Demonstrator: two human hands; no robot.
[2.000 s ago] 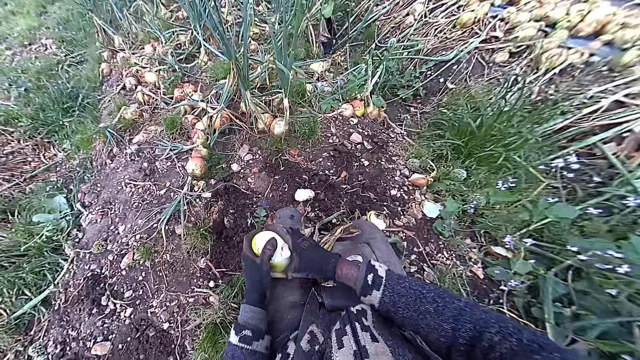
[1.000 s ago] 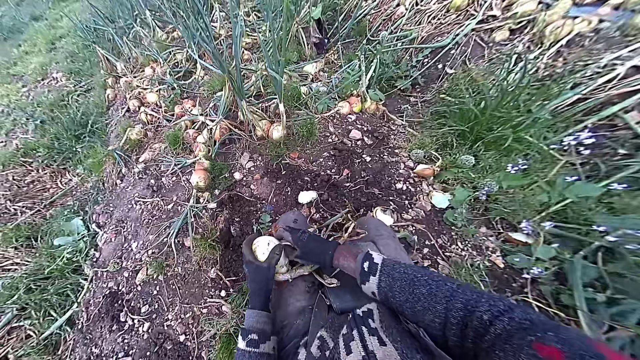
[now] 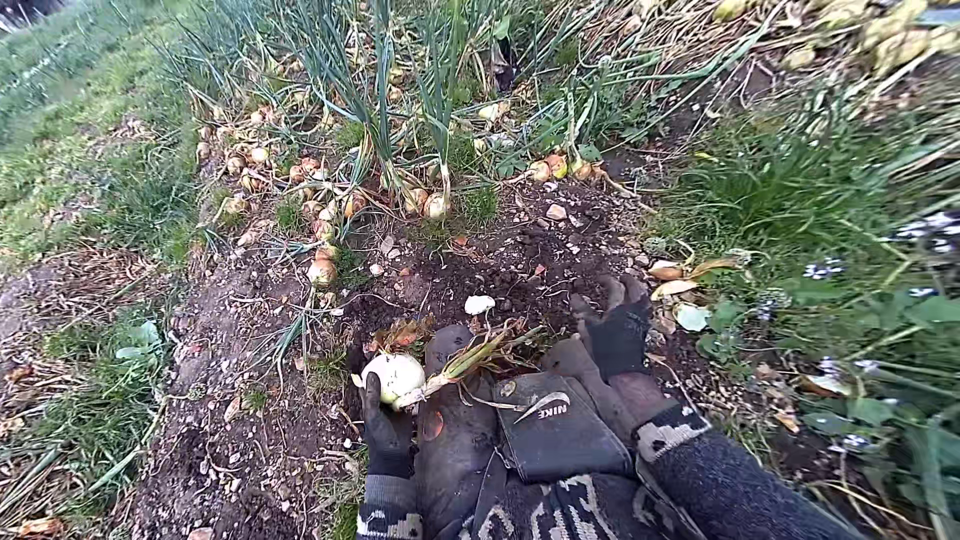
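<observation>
A pale, peeled onion (image 3: 395,377) rests against the gloved fingers of my left hand (image 3: 386,427), beside my knee. Its dry green and tan stalk (image 3: 469,358) stretches right across my legs. My right hand (image 3: 616,330), in a dark glove, is spread with nothing in it, over the soil to the right of my knees. Brown papery skin (image 3: 405,334) lies just behind the onion. A white piece (image 3: 479,304) lies on the dark soil ahead of my knees. A black Nike pouch (image 3: 562,427) sits on my lap.
Onions with upright green leaves (image 3: 436,204) stand ahead, and more onions (image 3: 322,271) lie in a row at the left. Several onions (image 3: 556,166) sit farther back. Grass and small-flowered weeds (image 3: 825,270) border the right side; stones dot the soil.
My right hand has come away from the onion and moved right, its fingers now spread. The onion, held between both hands before, now lies at my left hand with its stalk across my legs.
</observation>
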